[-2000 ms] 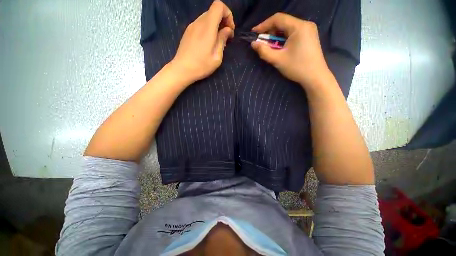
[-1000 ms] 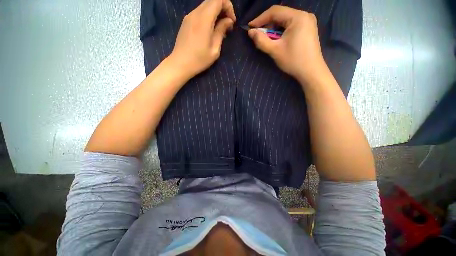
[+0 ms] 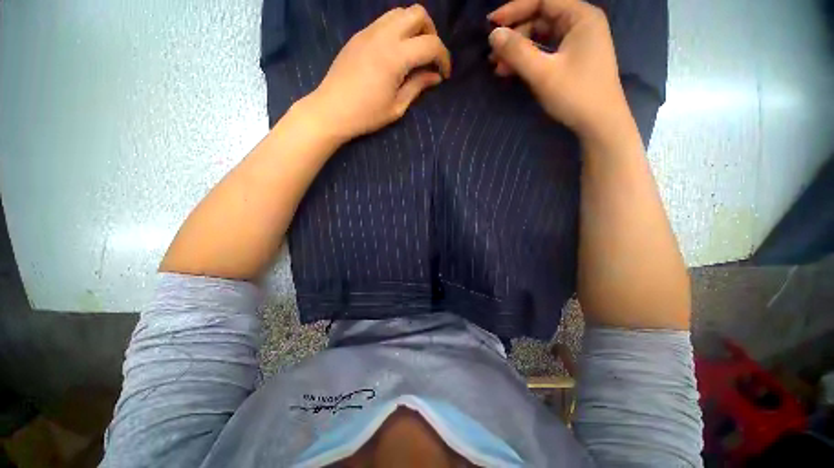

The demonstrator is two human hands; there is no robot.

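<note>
The dark pinstriped trousers [image 3: 366,219] lie spread in front of me, with the waistband edge nearest my body and the far part cut off by the top of the picture. My left hand [image 3: 389,73] rests on them left of the central seam, its curled thumb and fingertips closed at the cloth. My right hand [image 3: 558,59] is right of the seam, with thumb and fingers bent close together just above the cloth. The snips are not clearly visible; whether the right hand still holds them is hidden by its fingers.
The glossy white tabletop [image 3: 137,155] extends on both sides. Dark cloth [image 3: 805,219] hangs at the right table edge. A red plastic item [image 3: 754,402] stands at lower right, and speckled floor [image 3: 288,343] shows below the table. My grey sleeves and blue mask fill the bottom.
My right hand has moved to the right, away from the left hand, and the snips seen in it before no longer show. My left hand has shifted slightly right and down.
</note>
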